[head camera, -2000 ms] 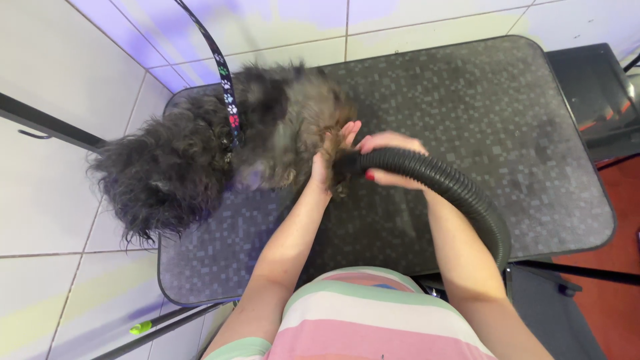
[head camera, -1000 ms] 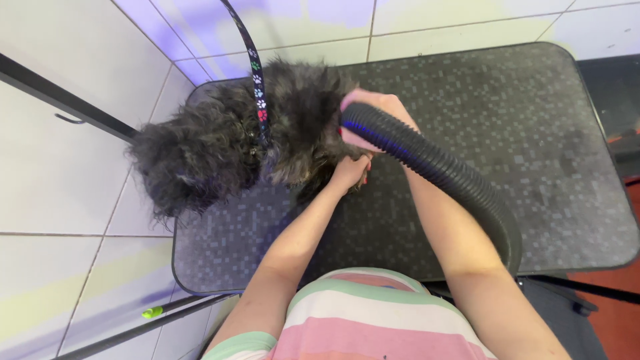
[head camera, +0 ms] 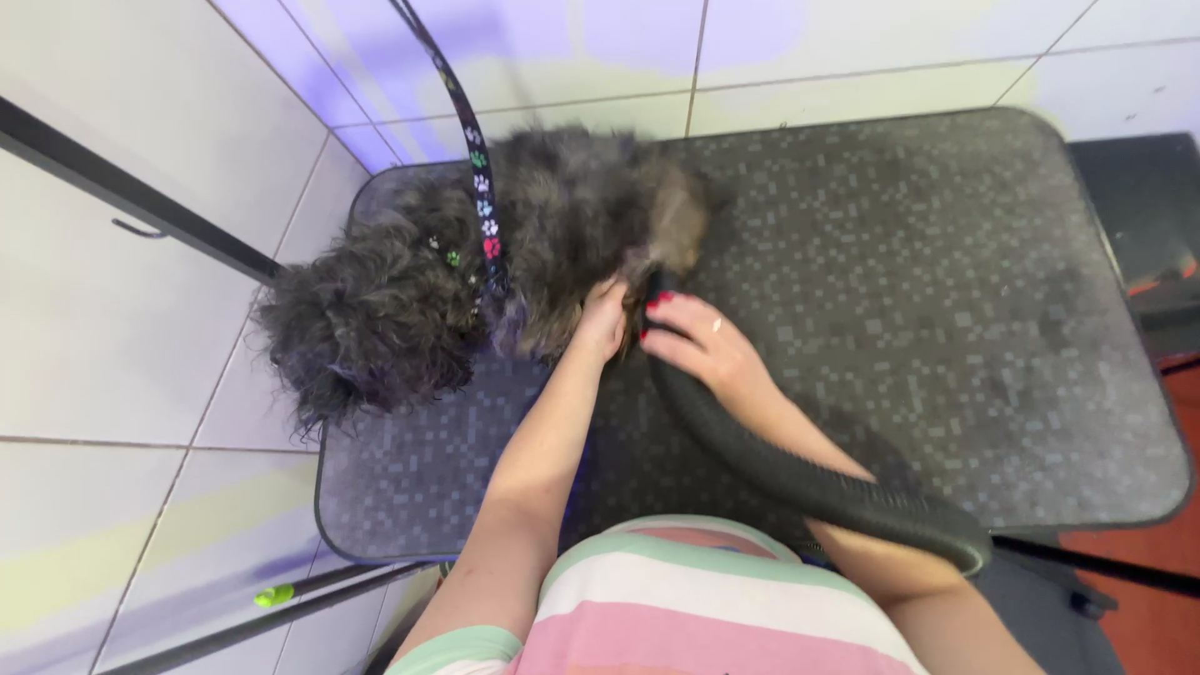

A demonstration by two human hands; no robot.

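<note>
A shaggy dark grey dog [head camera: 572, 202] is on a speckled grooming table [head camera: 872, 281], its head towards the left and its hindquarters to the right. A patterned grooming loop strap [head camera: 481, 178] with paw prints runs up from its neck. My right hand [head camera: 698, 342] is closed around the end of a black ribbed dryer hose [head camera: 778, 459], whose nozzle is at the fur of the dog's hind part. My left hand [head camera: 605, 319] is at the fur on the dog's near side, beside the nozzle; what its fingers grip is hidden.
White tiled walls [head camera: 844, 47] border the table at the back and left. A black metal bar [head camera: 131, 192] with a small hook [head camera: 139, 229] slants in from the left. Black furniture [head camera: 1139, 206] stands beyond the right edge. A bar with a green tip [head camera: 275, 595] lies at lower left.
My right hand has lowered the hose end from above the dog's rump to its near side. The hose now bends lower, across my right forearm.
</note>
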